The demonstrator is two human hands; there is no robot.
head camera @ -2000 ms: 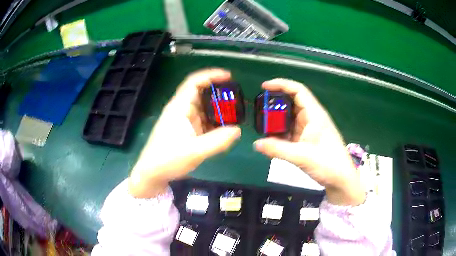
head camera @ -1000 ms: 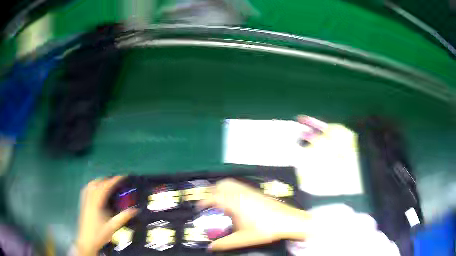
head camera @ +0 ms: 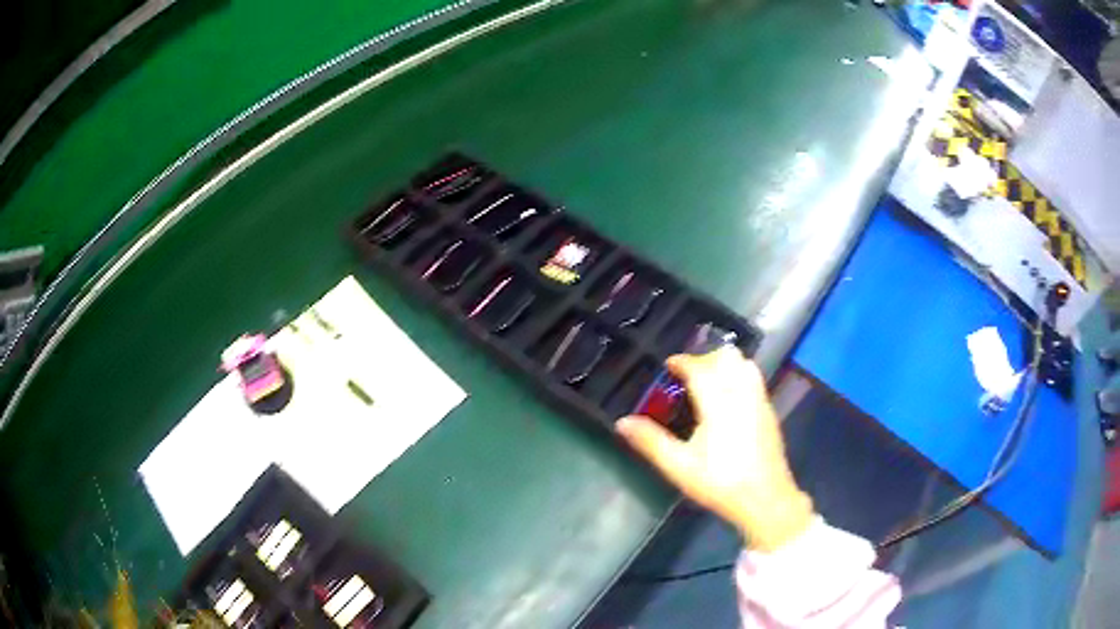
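Observation:
A black compartment tray [head camera: 522,348] lies diagonally on the green bench, most pockets holding dark watch units with thin pale outlines. One unit [head camera: 565,259] in it shows a lit white and yellow screen. My right hand [head camera: 727,445] is at the tray's near end, thumb and fingers around a watch unit with a red and blue lit screen [head camera: 666,402], at an end pocket. Whether the unit rests in the pocket is hidden. My left hand is not in view.
A second black tray [head camera: 391,592] with lit white-screened units is cut off at the bottom left. A white paper sheet [head camera: 322,433] bears a pink-and-black watch-like item [head camera: 258,372]. A blue mat [head camera: 940,369], cable and white machine [head camera: 1038,160] stand right. A metal rail [head camera: 246,138] curves at upper left.
The view has swung right. My right hand has moved from the lit-screen tray to the side tray with a red-screened unit. My left hand has left the picture.

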